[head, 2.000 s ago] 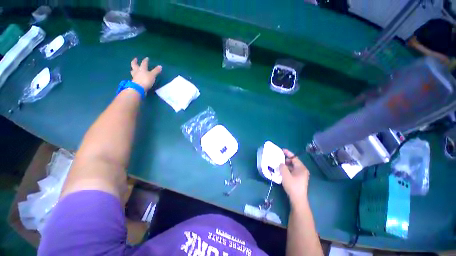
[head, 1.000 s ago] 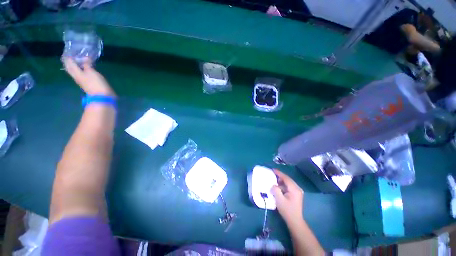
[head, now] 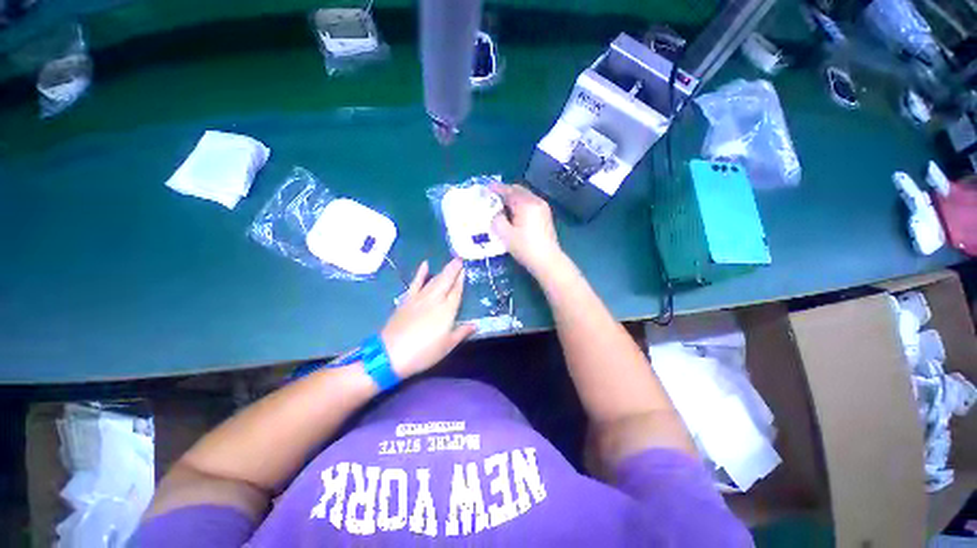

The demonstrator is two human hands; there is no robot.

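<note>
A white rounded-square housing (head: 469, 222) lies on a clear plastic bag (head: 490, 280) on the bench. My right hand (head: 525, 227) holds its right edge. My left hand (head: 424, 318), with a blue wrist strap (head: 378, 363), is at its lower left edge, fingers apart; whether the fingertips touch it I cannot tell. A second white housing (head: 351, 237) lies to the left, partly on its bag, with a thin lead. The grey electric screwdriver (head: 448, 59) hangs just above the held housing, its tip pointing down.
A silver-white screw feeder (head: 605, 128) and teal power supply (head: 711, 219) stand right, with a crumpled bag (head: 750, 131) behind. White sheets (head: 220, 168) lie left. Bagged units rest along the back strip (head: 348, 34). Brown boxes (head: 852, 423) are below the bench edge.
My left hand has come back from the back strip at the far left to beside the held housing. The view has shifted right, and the screwdriver now hangs upright above the housing.
</note>
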